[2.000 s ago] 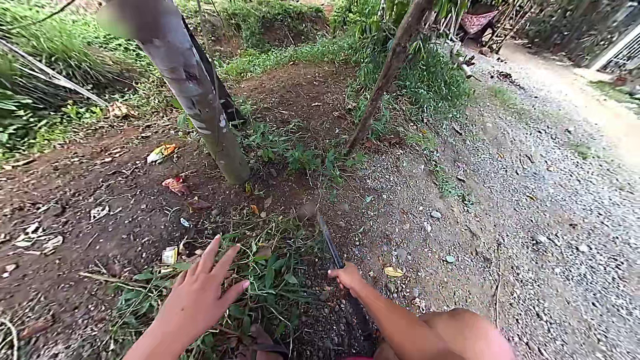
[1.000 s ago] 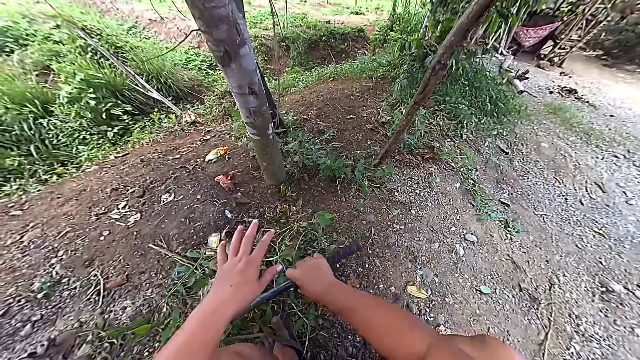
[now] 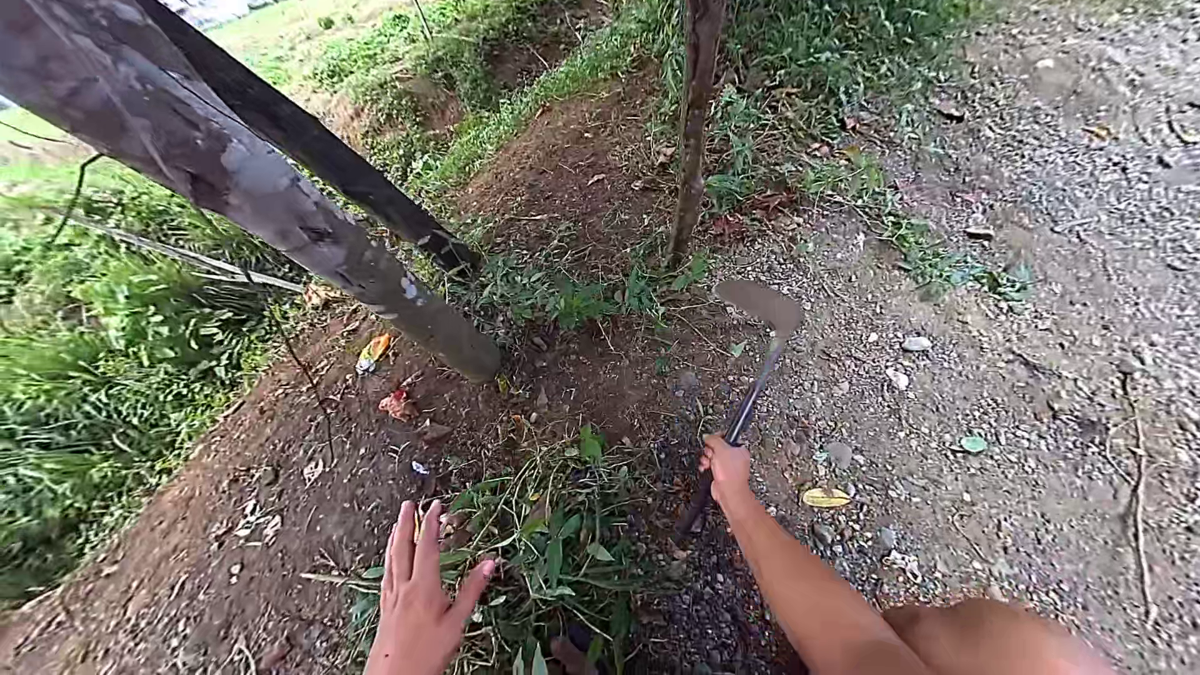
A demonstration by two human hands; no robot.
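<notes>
My right hand point(image 3: 727, 466) is closed round the dark handle of a sickle-like tool point(image 3: 761, 382). Its curved, broad blade point(image 3: 764, 305) is held out over the gravel, right of the thin trunk's foot. My left hand point(image 3: 422, 586) is empty with fingers spread, at the left edge of a heap of cut green weeds point(image 3: 553, 553). Whether it touches the leaves, I cannot tell. Low weeds point(image 3: 572, 295) grow between the thick trunk and the thin one.
A thick pale tree trunk point(image 3: 375, 272) leans in from the upper left, a dark post point(image 3: 375, 183) behind it. A thin trunk point(image 3: 696, 131) stands further right. Scraps of litter point(image 3: 373, 353) lie on the soil. Tall grass point(image 3: 122, 394) grows left; gravel point(image 3: 1012, 412) spreads right.
The tool's blade end, out of sight behind my arms one second ago, is now held out ahead over the ground. My hands have moved apart. The view has shifted and tilted.
</notes>
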